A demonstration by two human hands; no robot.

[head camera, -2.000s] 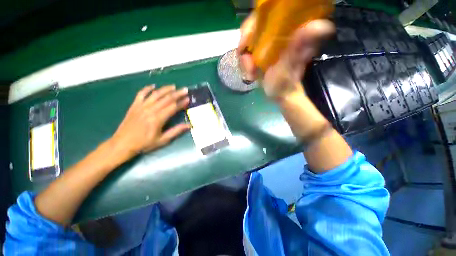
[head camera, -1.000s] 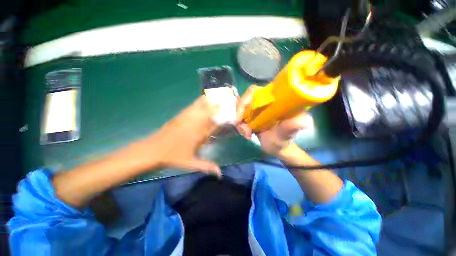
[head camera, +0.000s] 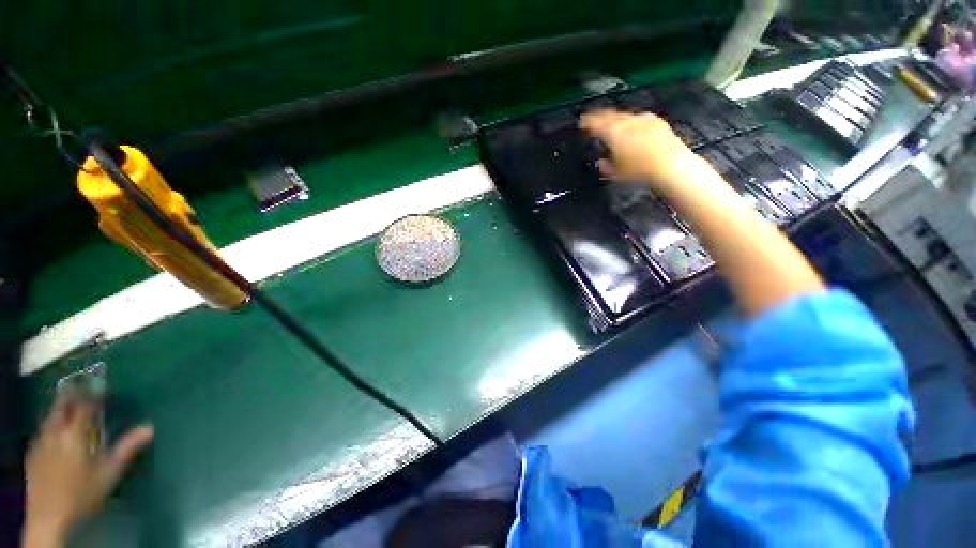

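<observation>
My right hand [head camera: 639, 148] reaches over the black plastic tray [head camera: 615, 268], at its back rows; whether it holds a part cannot be told. My left hand [head camera: 80, 455] is at the far left, blurred, lying over an open phone [head camera: 84, 377], of which only the top end shows past the fingers. The yellow-orange electric screwdriver [head camera: 166, 227] hangs free at the left above the bench, its black cord crossing in front of it and down to the bench's front edge. The round speckled screw dish [head camera: 418, 248] lies by the white strip.
Behind the white strip [head camera: 310, 240], a phone [head camera: 278, 187] lies on the green surface. Another slotted tray [head camera: 842, 100] with pale-centred pieces is at the far right. Part of another person in pink [head camera: 956, 56] shows at the upper right corner.
The view has turned to the right. My right hand has let go of the screwdriver and moved over the tray. My left hand has left the middle phone and is now at the left phone.
</observation>
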